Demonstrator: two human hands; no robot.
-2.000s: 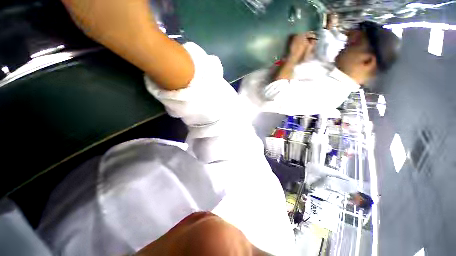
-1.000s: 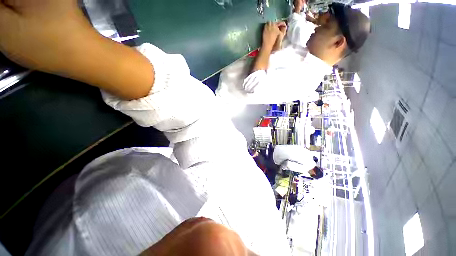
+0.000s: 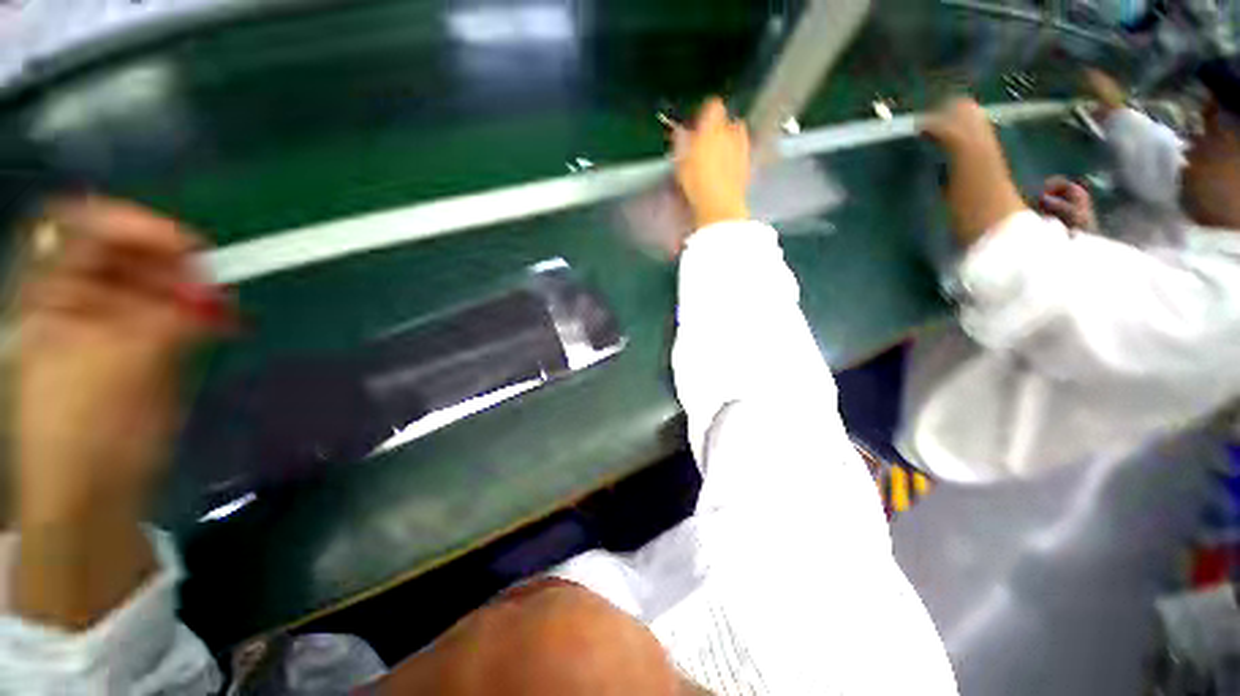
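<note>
My right hand (image 3: 714, 161) reaches out over the pale rail. A small dark thing shows by its fingertips, but I cannot tell whether it is held. My left hand (image 3: 102, 292) is at the far left, strongly blurred, with a red spot near its fingers; its grip is unclear. Black sheets (image 3: 462, 356) with glossy, bright reflecting strips lie on the green bench (image 3: 449, 483), between and below my hands. A crumpled see-through film (image 3: 809, 195) lies beside my right wrist.
The pale rail (image 3: 449, 218) crosses the green surface. Small bright units (image 3: 881, 109) sit along it, and a pale slanted bar (image 3: 816, 55) stands beyond my right hand. At right, a person in a white smock (image 3: 1061, 326) reaches toward the rail. The bench's near edge runs below.
The view has swung left and down from the aisle to the bench. My right arm now stretches forward to the rail. My left hand and the black sheets have come into view.
</note>
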